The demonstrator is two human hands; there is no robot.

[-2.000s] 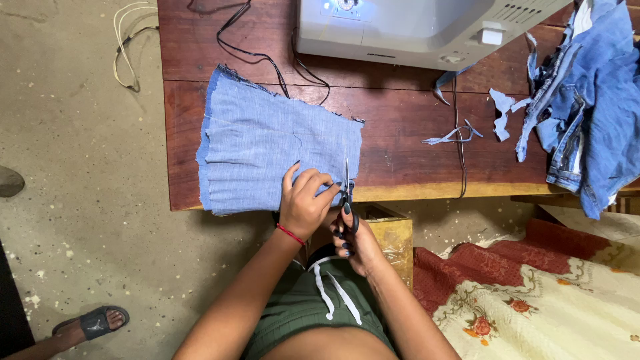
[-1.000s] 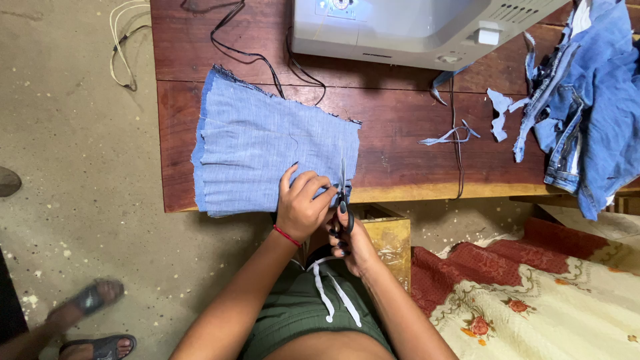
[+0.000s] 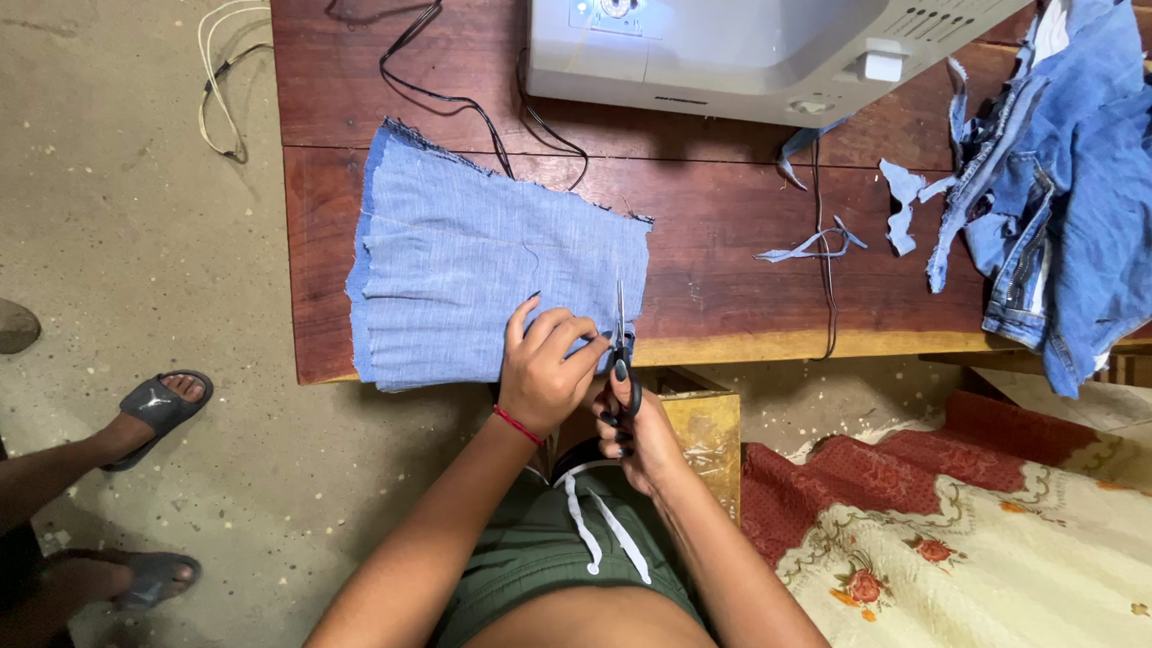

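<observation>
A light-blue denim piece with frayed edges lies across the front left of the wooden table. My left hand rests at its front edge, the fingertips pinching the fabric close to the scissor blades. Black-handled scissors are in my right hand, their blades pointing away from me over the denim's right front corner. The blades look nearly closed. A loose dark thread lies on the cloth.
A white sewing machine with its light on stands at the back. Black cords run beside it. Denim scraps and a cut-up denim garment lie to the right. At left, another person's sandalled feet are on the floor; floral cloth spreads at lower right.
The other person's feet at the left have moved further into view. My hands and the scissors stay at nearly the same spot on the denim.
</observation>
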